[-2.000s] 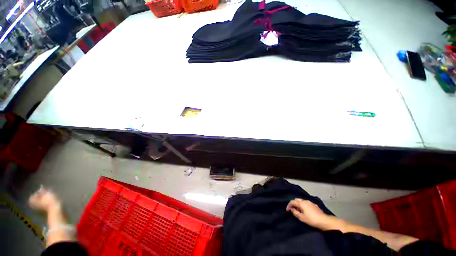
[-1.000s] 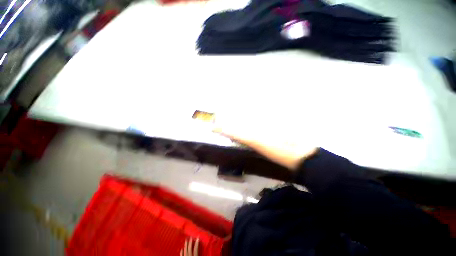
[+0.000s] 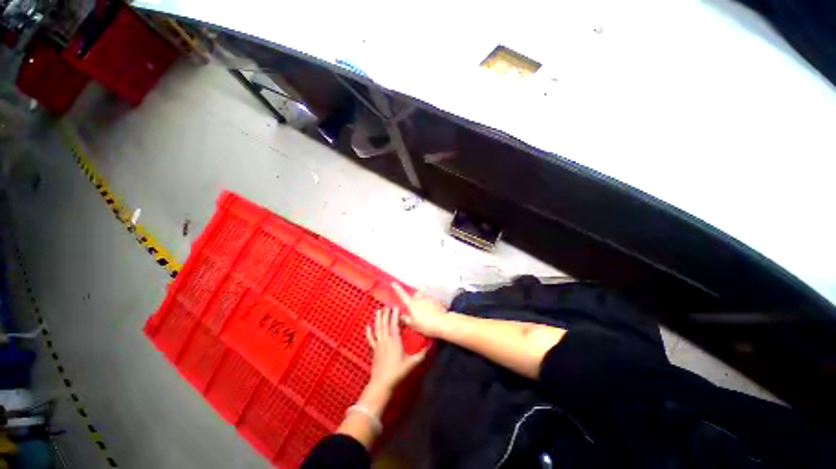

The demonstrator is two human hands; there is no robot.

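A large red perforated crate (image 3: 261, 334) with dark writing on its side sits on the floor in front of me, turned at an angle. My left hand (image 3: 390, 346), with a pale band at its wrist, is on the crate's near right corner, its fingers over the perforated side. My right hand (image 3: 422, 313) is beside it at the same end, thumb along the upper edge; its other fingers are partly hidden. Both hands appear to hold the crate's end. Dark cloth (image 3: 495, 366) covers my lap.
The white table (image 3: 632, 119) runs along the upper right, with a small yellow-brown square (image 3: 511, 61) on it. A small open box (image 3: 475, 229) is on the floor by the table. Other red crates (image 3: 128, 57) stand at upper left. Yellow-black tape (image 3: 119, 211) crosses the floor.
My view has turned left and down, and the black bundle has mostly left it. My right hand has moved from the table edge to the crate, where my left hand now shows more fully.
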